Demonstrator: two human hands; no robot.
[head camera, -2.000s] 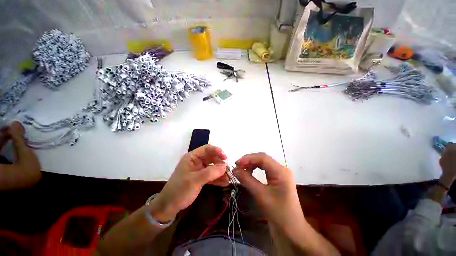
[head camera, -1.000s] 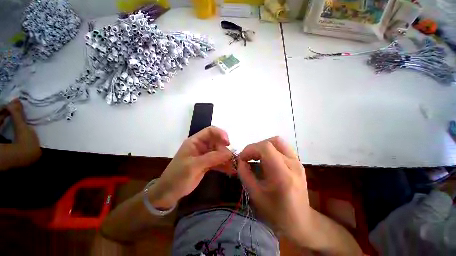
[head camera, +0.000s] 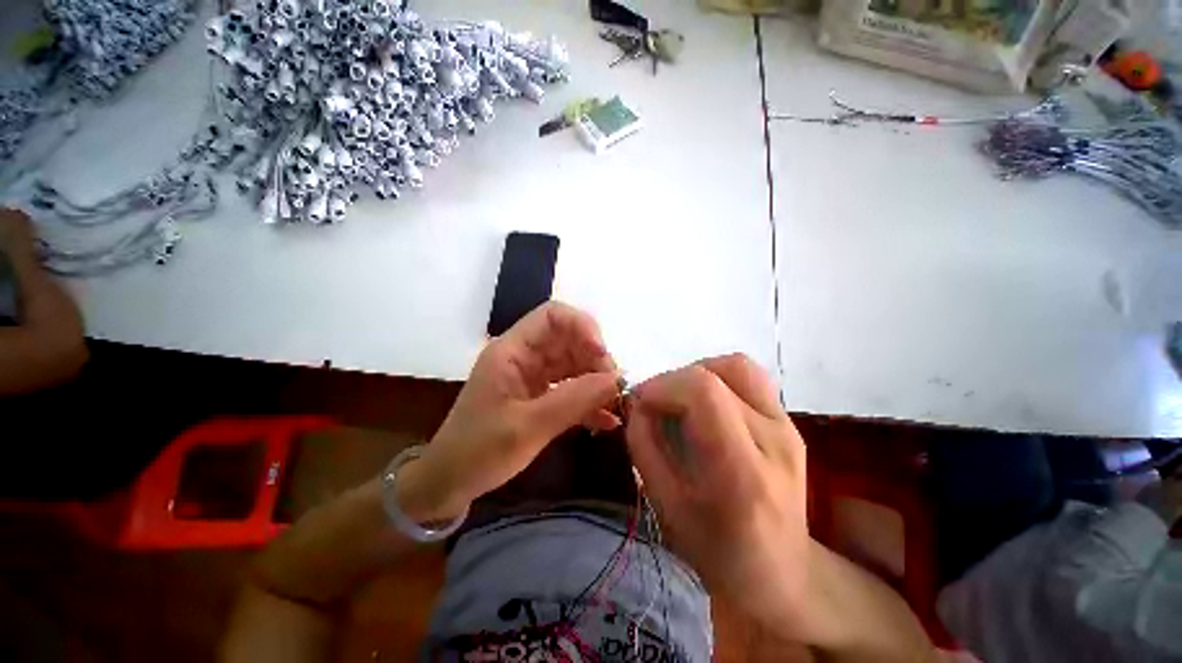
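Note:
My left hand and my right hand meet in front of my lap, just off the table's front edge. Their fingertips pinch a tiny part and wire ends between them; the fingers hide most of it. Thin wires, dark, pinkish-red and pale, hang from my fingers over a grey printed garment.
A black phone lies beyond my left hand. A big harness pile is at the left; a grey-purple wire bundle is at the right. A small green-white box and keys lie behind. Neighbours' arms show on both sides; a red stool is lower left.
The view has tilted down, so the table things sit higher in the picture. Both hands stay together at the wires, and the right fingers look more closed over them.

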